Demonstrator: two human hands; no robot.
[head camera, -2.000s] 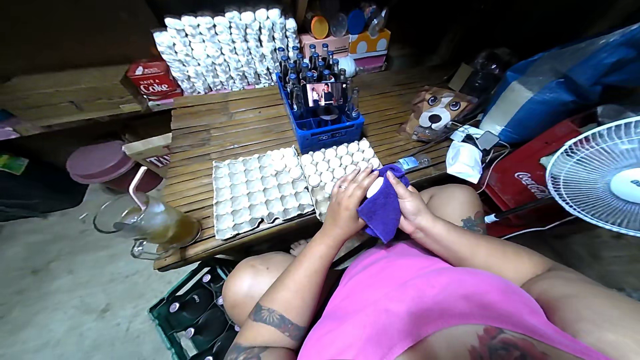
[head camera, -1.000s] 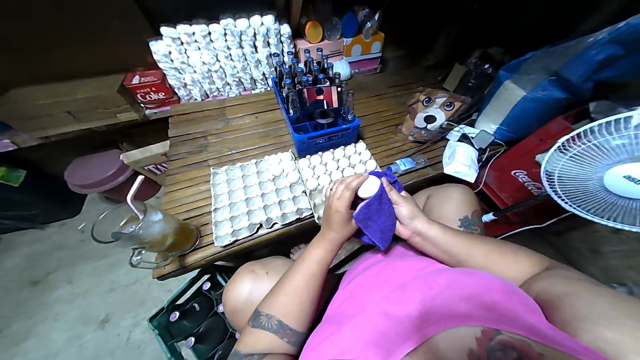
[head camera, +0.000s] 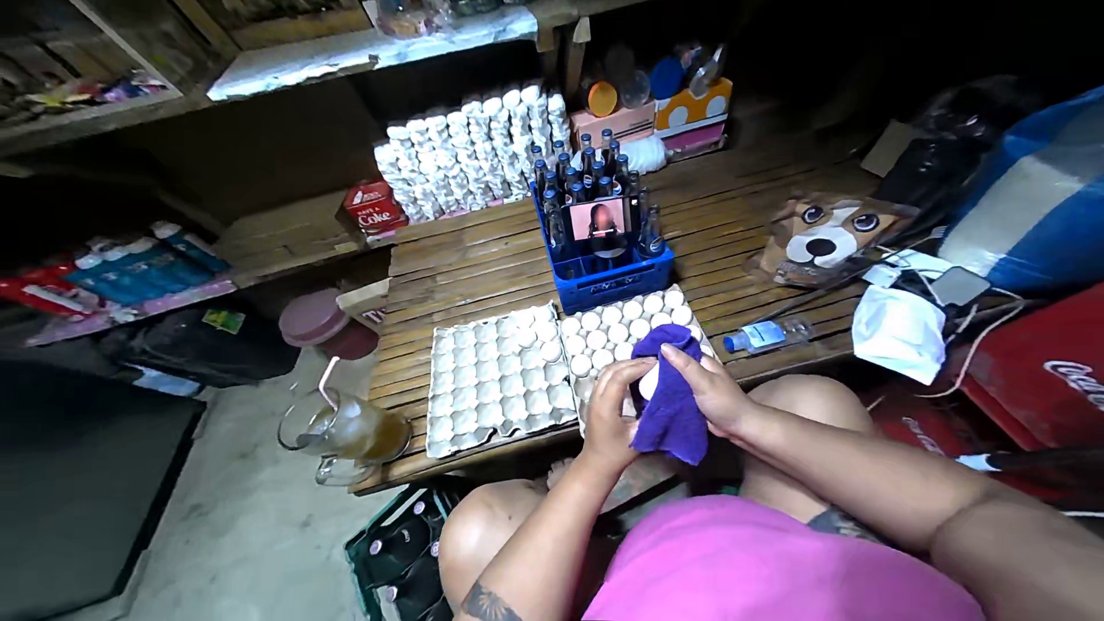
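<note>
My left hand (head camera: 614, 405) holds a white egg (head camera: 649, 382) from its left side, above the near edge of the right-hand tray. Over the egg's right side lies a purple cloth (head camera: 673, 418), which my right hand (head camera: 709, 390) grips and presses against it. Behind my hands, a pulp egg tray (head camera: 580, 332) holds many white eggs; its near right part is hidden. Touching or close beside it on the left, a second pulp egg tray (head camera: 483, 379) has several eggs at its far right corner and bare cups elsewhere.
A blue bottle crate (head camera: 617, 280) with a propped phone (head camera: 601, 221) stands behind the trays. A glass pitcher (head camera: 366, 431) with a straw is at the table's left corner. A small plastic bottle (head camera: 768, 335) lies right. A crate of dark bottles (head camera: 401, 552) stands on the floor.
The view has shifted left and up, bringing shelves into sight. The cloth and egg remain between my hands, and my fingers have moved slightly around them.
</note>
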